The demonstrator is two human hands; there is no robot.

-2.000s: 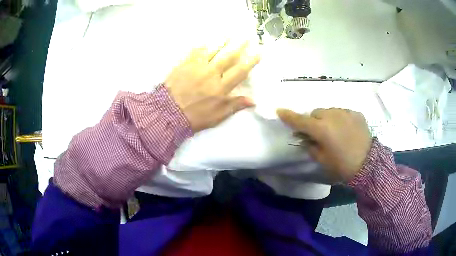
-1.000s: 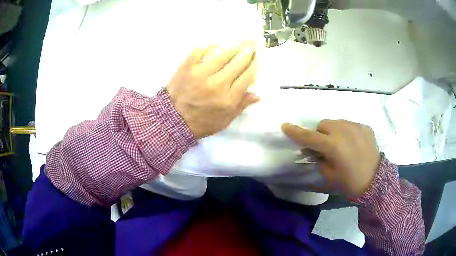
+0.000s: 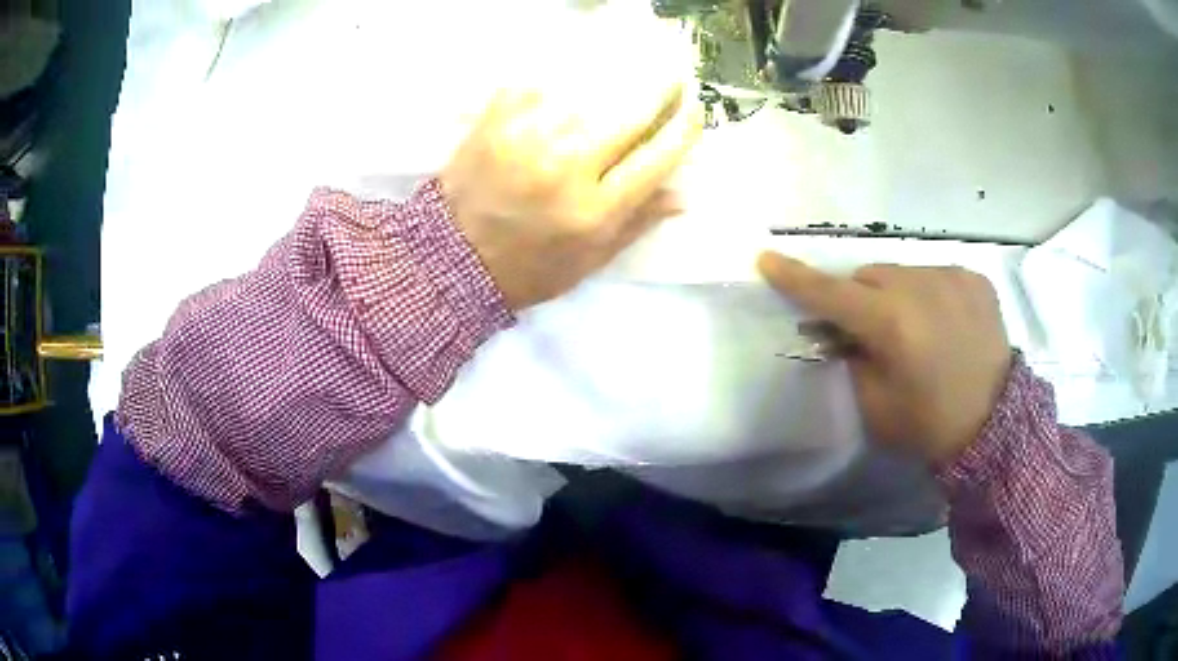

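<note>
White fabric [image 3: 646,375] lies across the table front and hangs over its edge to the lap; much of it is overexposed. My left hand [image 3: 568,187] lies flat on it, palm down, fingertips just left of the presser foot area. My right hand [image 3: 917,349] rests on the fabric at the right, forefinger pointing left, other fingers curled around thread snips [image 3: 816,344], whose silvery blades stick out to the left. The sewing machine's needle area [image 3: 730,97] is at the top; the needle tip cannot be made out.
A ridged silvery knob [image 3: 846,103] sits right of the needle area. A dark seam [image 3: 904,233] crosses the bed. Crumpled white fabric [image 3: 1105,304] lies at the right. A yellow rail [image 3: 71,347] stands at the left edge. White fabric also hangs below the table front.
The machine parts and seam sit further right in the picture. My left fingertips are closer to the needle area. My right hand has moved up and right, and the front fabric is spread wider.
</note>
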